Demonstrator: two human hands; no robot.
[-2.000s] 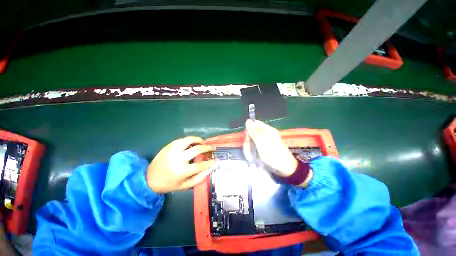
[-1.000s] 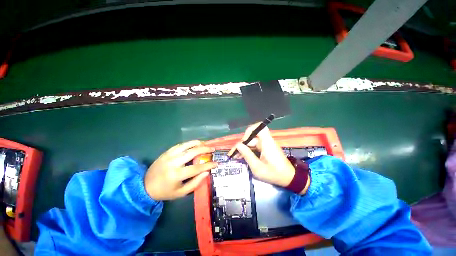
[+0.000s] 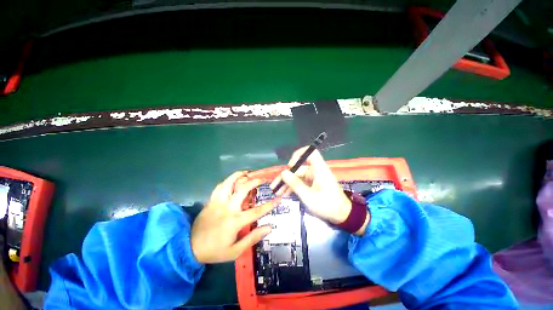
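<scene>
My right hand [image 3: 321,192] holds dark pen-like tweezers [image 3: 303,158], tilted, tip down at the upper left corner of an open tablet [image 3: 335,245]. My left hand [image 3: 229,219] lies over the left edge of the red frame [image 3: 247,272] around the tablet, fingers spread, fingertips at the same corner near the tweezers' tip. The main circuit board [image 3: 282,233] shows below the fingers, with the plain grey battery at its right. The fingers hide the upper left corner, so no small piece can be made out. A dark backing sheet [image 3: 319,121] lies behind the frame.
A worn white-and-brown rail [image 3: 200,111] and a grey metal post [image 3: 442,57] stand beyond the sheet. Another framed tablet [image 3: 17,212] lies at far left. More red frames [image 3: 485,68] are on the green belt [image 3: 182,79]. A person's purple sleeve [image 3: 526,266] is at right.
The tweezers have come from the dark sheet down to the tablet's upper left corner. My left hand has shifted slightly right and down, its fingers more spread. The frames on the belt have moved right.
</scene>
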